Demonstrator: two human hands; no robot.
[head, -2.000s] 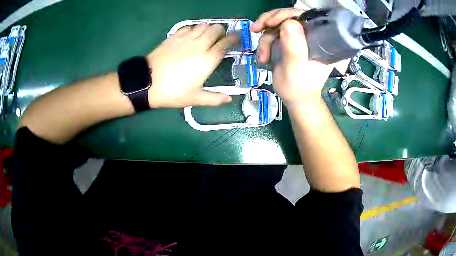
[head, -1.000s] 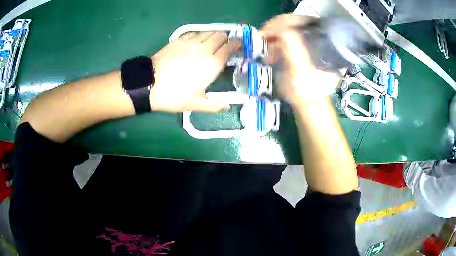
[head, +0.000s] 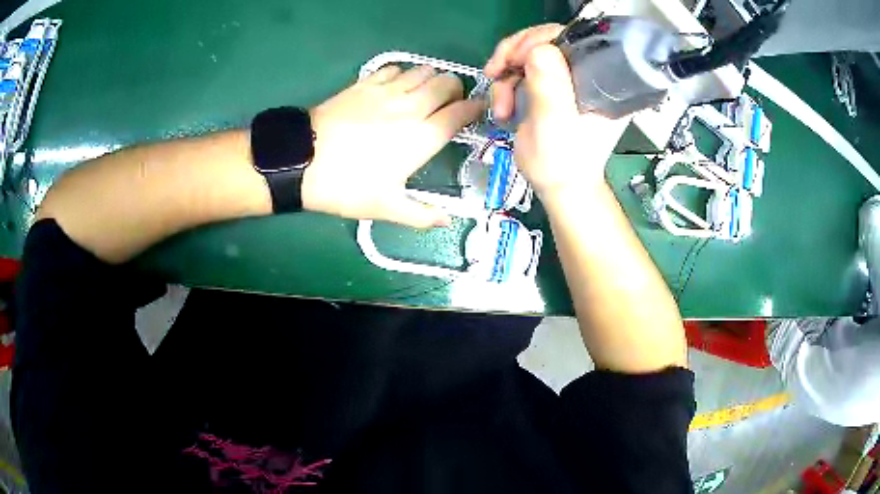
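Observation:
Three white loop-shaped housings lie in a row on the green bench. The near housing (head: 379, 248) has a blue insert (head: 504, 248) across its wide end. The middle one also shows a blue insert (head: 499, 178). My left hand (head: 386, 145) lies spread over the far and middle housings, fingers at the far one's wide end; whether it grips is hidden. My right hand (head: 569, 135) holds a thick grey electric screwdriver (head: 618, 68), its nose end at the far housing's wide end. The screwdriver tip is hidden by my fingers.
A white metal box (head: 656, 123) stands beside my right hand. More housings (head: 731, 214) with blue inserts lie right of it, and a stack (head: 21, 87) lies at the far left. A pale strip (head: 820, 130) crosses the bench at right. A person's sleeve (head: 830, 371) shows at the right edge.
The screwdriver in my right hand swung toward the box, then back left over the far housing. My left hand has shifted slightly right and toward me. The housings appear slightly lower in view.

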